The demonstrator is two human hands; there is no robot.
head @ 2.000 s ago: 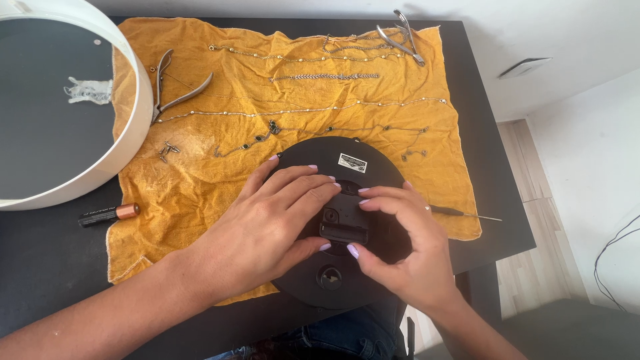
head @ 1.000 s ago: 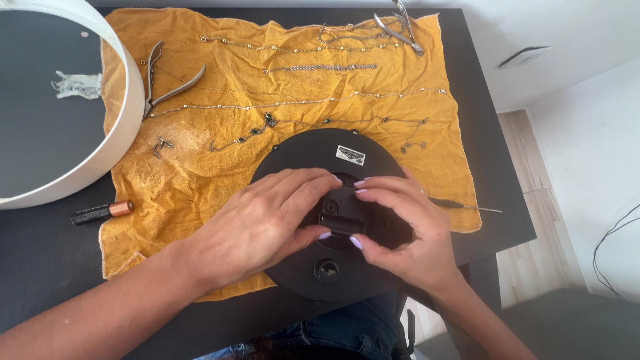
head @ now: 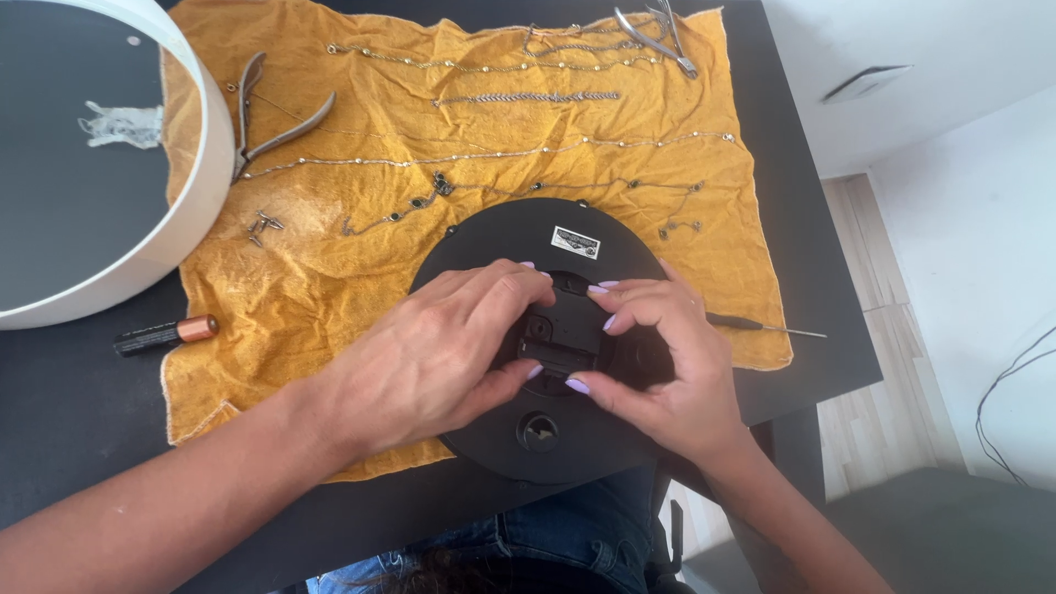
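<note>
A round black disc (head: 495,239), likely the back of a clock, lies at the table's front edge, partly on a yellow cloth. At its middle sits a black box-like module (head: 569,330) with a round knob and a slot. My left hand (head: 445,346) grips the module's left side, thumb below and fingers above. From the right, my right hand (head: 668,355) holds the module's other side between thumb and fingers. Above the module is a small label (head: 576,242) with writing. A round hole (head: 538,431) shows below it.
On the yellow cloth (head: 289,355) lie chain necklaces (head: 495,154), a bracelet (head: 536,98), small screws (head: 264,224), nippers (head: 247,124), more nippers (head: 668,41) and a thin screwdriver (head: 738,322). A white ring-shaped frame (head: 210,165) stands left, a battery (head: 165,335) before it.
Both hands stay around the module, with only small shifts of the fingers. The right fingers are bent a little more over its upper right.
</note>
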